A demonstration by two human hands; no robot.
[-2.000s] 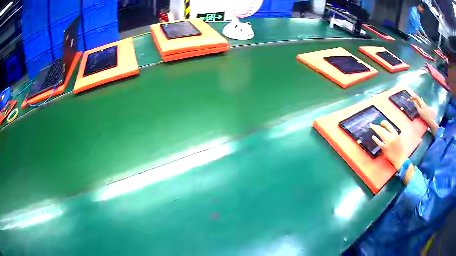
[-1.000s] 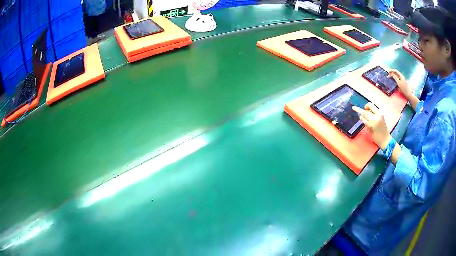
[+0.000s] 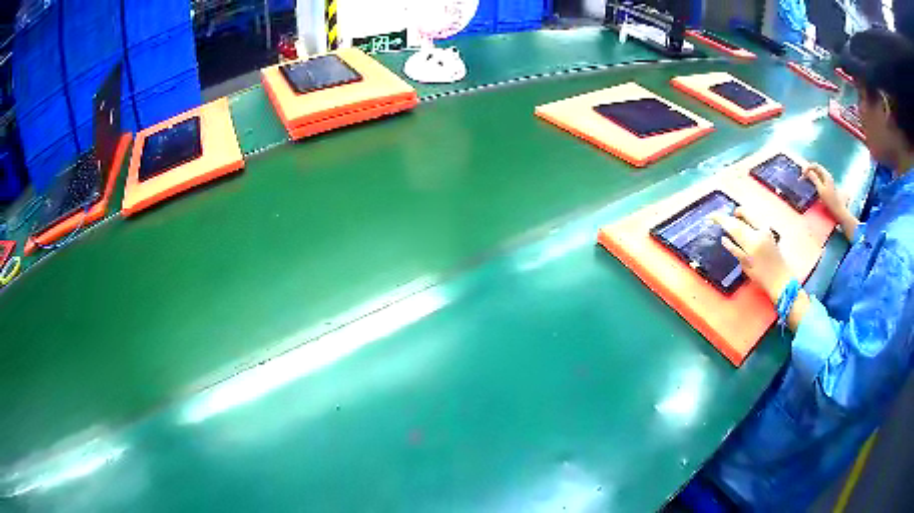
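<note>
Neither of my hands is in the picture. The green workbench (image 3: pixel 331 261) fills the view in front of me. On the right, a large orange foam pad (image 3: pixel 692 311) carries a tablet (image 3: pixel 692 235) with a partly lit screen and a second tablet (image 3: pixel 784 180) beyond it. Another person's hands are over both tablets. Farther back, a dark tablet (image 3: pixel 646 116) lies on a foam pad (image 3: pixel 573 110). At the far left, a tablet (image 3: pixel 170 148) lies on a foam pad (image 3: pixel 222 140). Another tablet (image 3: pixel 321 72) rests on stacked foam pads (image 3: pixel 351 115).
A person in a blue smock (image 3: pixel 852 331) stands at the right edge of the bench. A laptop (image 3: pixel 80 180) is open at the far left. A desk fan (image 3: pixel 435 60) stands at the far side. A smaller pad with a tablet (image 3: pixel 738 94) lies at the back right.
The view has shifted, so the bench items first moved left, then partly back right. The neighbour's hands remain over the two tablets, with small changes of finger position. The pads appear unmoved on the bench.
</note>
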